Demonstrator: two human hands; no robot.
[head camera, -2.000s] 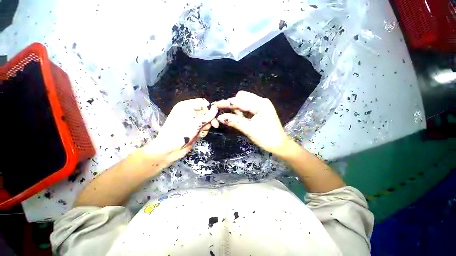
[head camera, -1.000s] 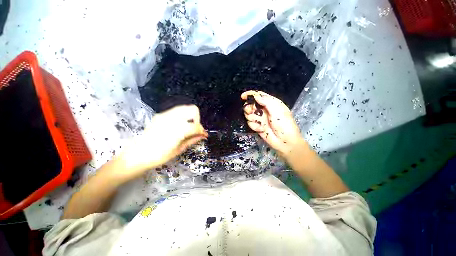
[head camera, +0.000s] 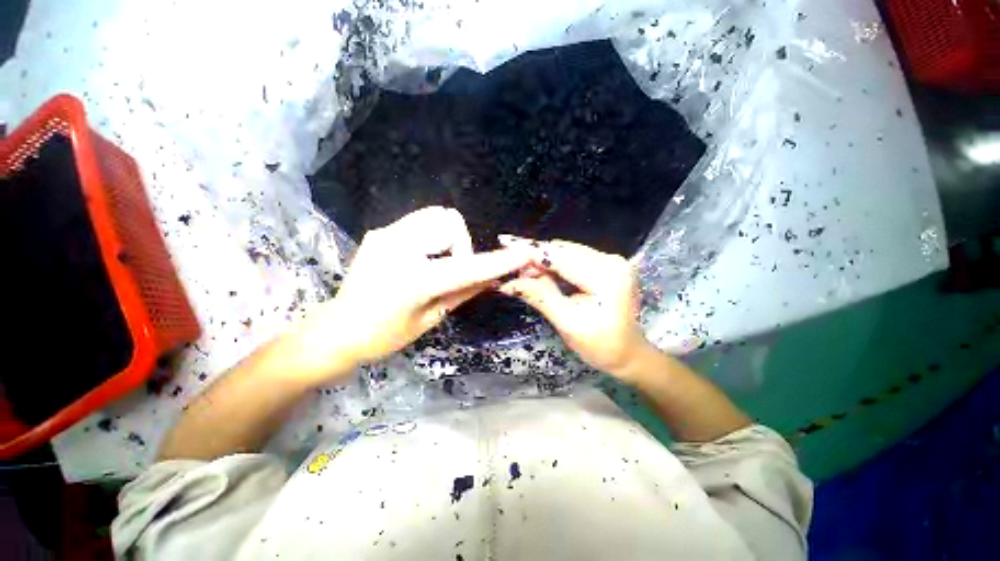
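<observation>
A clear plastic bag (head camera: 718, 121) lies open in front of me, its mouth spread around a wide heap of small black parts (head camera: 515, 142). My left hand (head camera: 411, 285) and my right hand (head camera: 587, 301) meet over the near side of the heap, fingertips touching. A tiny dark piece seems pinched between the fingertips; its shape is too small to tell. The left hand's other fingers are curled, and its palm is hidden. The right hand's thumb and index finger are pinched together; its palm is hidden too.
A red perforated basket (head camera: 165, 274) filled with black pieces stands at the left. Another red basket (head camera: 949, 44) is at the upper right. Black flakes are scattered over the white tabletop (head camera: 866, 208), the bag film and my beige coat (head camera: 614, 471). Green floor lies beyond the table at the right.
A second ago the hands were apart, with dark pieces in the right hand. Now the left hand has moved right and the fingertips meet. The view has shifted slightly.
</observation>
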